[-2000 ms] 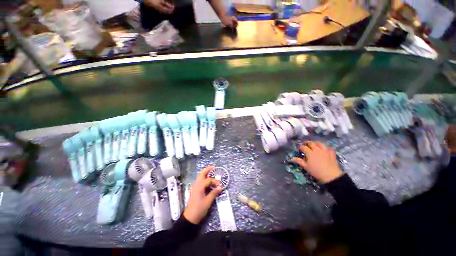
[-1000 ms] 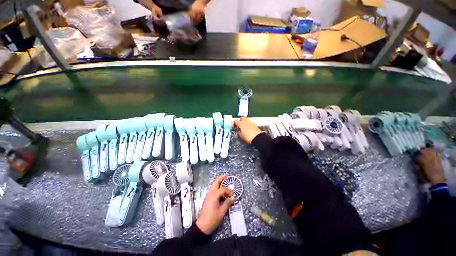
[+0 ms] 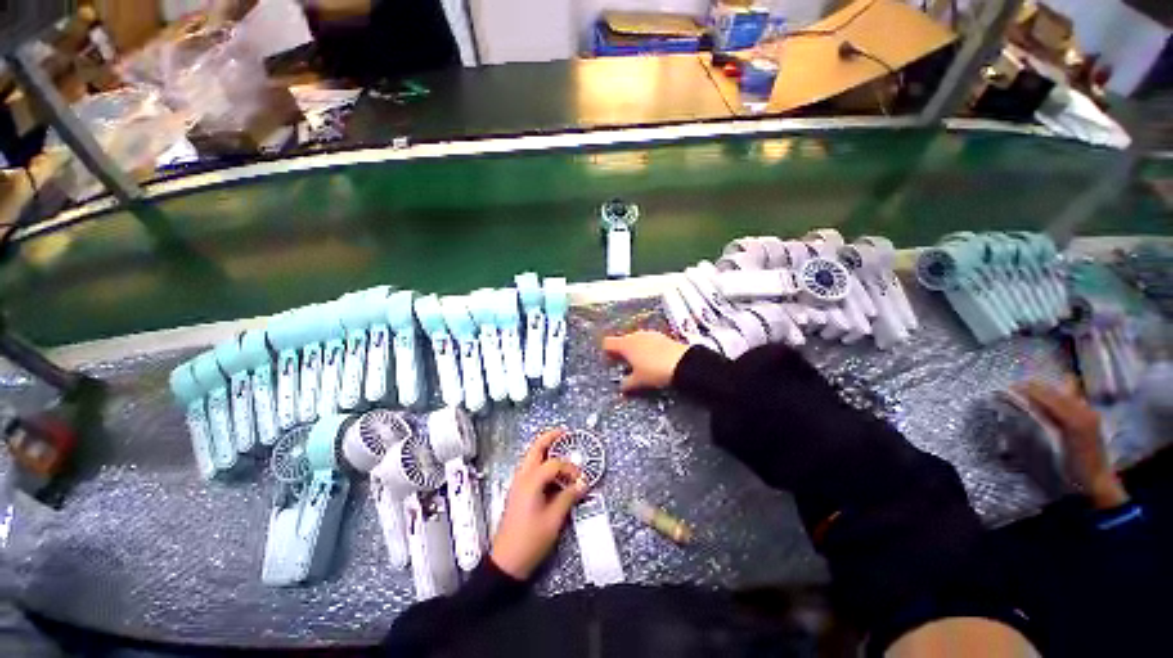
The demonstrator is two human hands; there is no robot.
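Note:
A white handheld fan lies upright to my view on the silvery cover, its round spoked head up. My left hand has its fingers on the left side of that head and holds it. My right hand is over the cover beyond the fan, just right of the standing mint fans. Its fingers point left; whether they pinch something small is too blurred to tell. Small clear or silver pieces lie between the hands. A yellowish-handled tool lies right of the fan.
Pale lilac fans and a mint fan lie at left. More pale fans and mint fans are at right. One fan is on the green conveyor. Another person's hand is at right.
My right hand went from the small-parts pile to the far edge of the cover, then slightly back toward me. My left hand stays on the fan. The person across has left view.

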